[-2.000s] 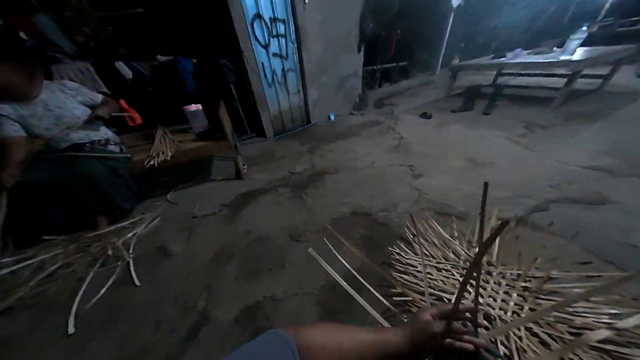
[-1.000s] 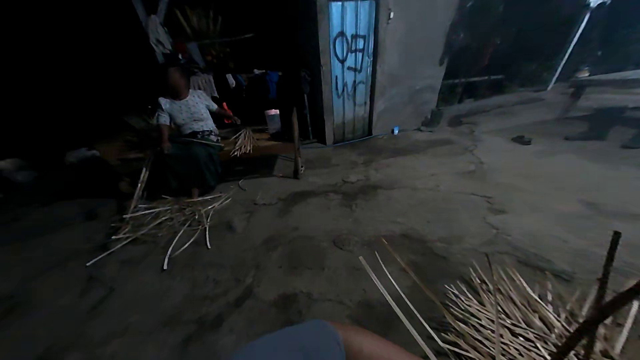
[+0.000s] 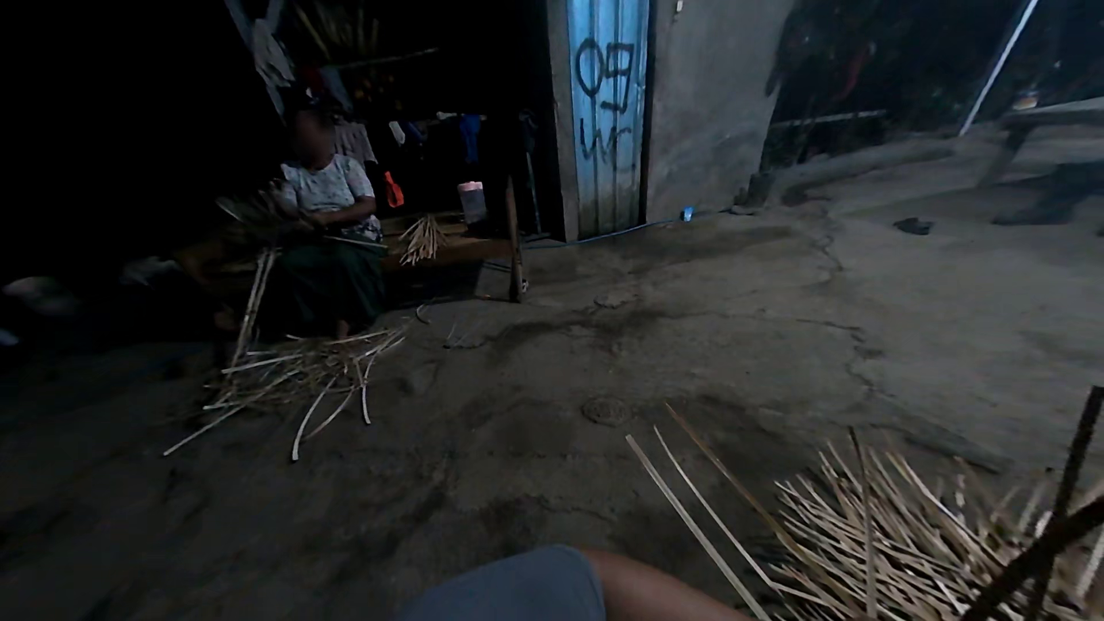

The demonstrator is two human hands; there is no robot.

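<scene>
A blue-grey sleeve and a bare forearm cross the bottom edge and lead right. The hand at the end of this arm, seemingly my left hand, is below the frame, and my right hand is not in view either. Beside the forearm, at the lower right, lies a woven piece of pale split strips, its many loose ends fanned out. Two dark rods cross over its right side. A few longer strips stick out to its left. What holds the rods is hidden.
A person sits on a low wooden platform at the left, handling strips. Loose strips are heaped on the cracked floor before them. A post, a blue metal door and a table stand farther back.
The view has swung left. The hand that was around the dark rods two seconds ago has gone out of the frame. The seated person's arms have moved over the strips.
</scene>
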